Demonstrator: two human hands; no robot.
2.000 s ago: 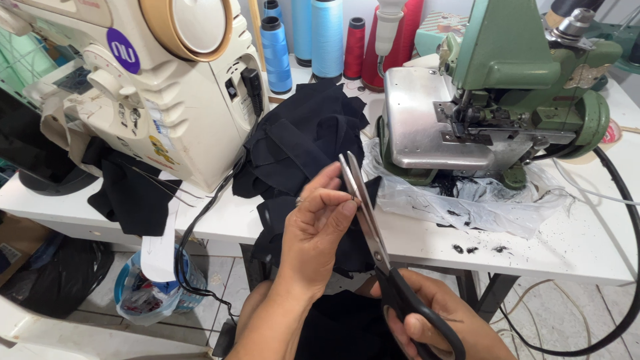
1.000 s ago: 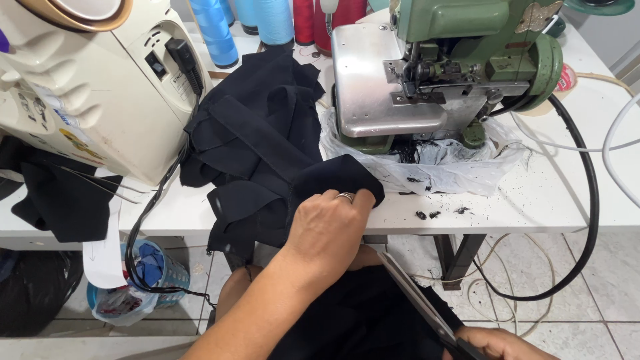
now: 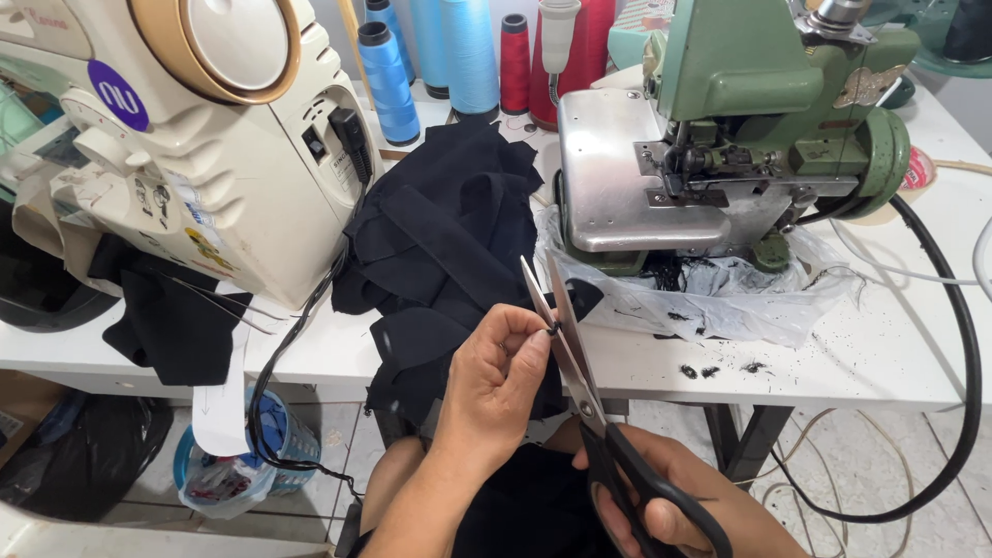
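My left hand [image 3: 496, 372], thumb and forefinger pinched, holds a small dark bit of thread or fabric edge [image 3: 554, 328] at the scissor blades. In my right hand [image 3: 682, 496] are black-handled scissors [image 3: 581, 380], their blades parted and pointing up and away from me. Behind my left hand a pile of black fabric pieces [image 3: 442, 225] lies on the white table and hangs over its front edge. More black cloth [image 3: 535, 504] rests on my lap. How the pinched bit joins the fabric is hidden by my fingers.
A cream sewing machine [image 3: 256, 170] stands at left, a green overlock machine [image 3: 744, 101] at right on a plastic bag [image 3: 790, 310]. Blue thread cones [image 3: 469, 62] and a red one [image 3: 514, 70] stand behind. Black clippings [image 3: 709, 372] dot the table. A blue bin [image 3: 298, 434] and cables are below.
My left hand, which was on the black fabric one second ago, is now up at the scissor blades. The scissors have been raised from low at the right, and their blades are now parted.
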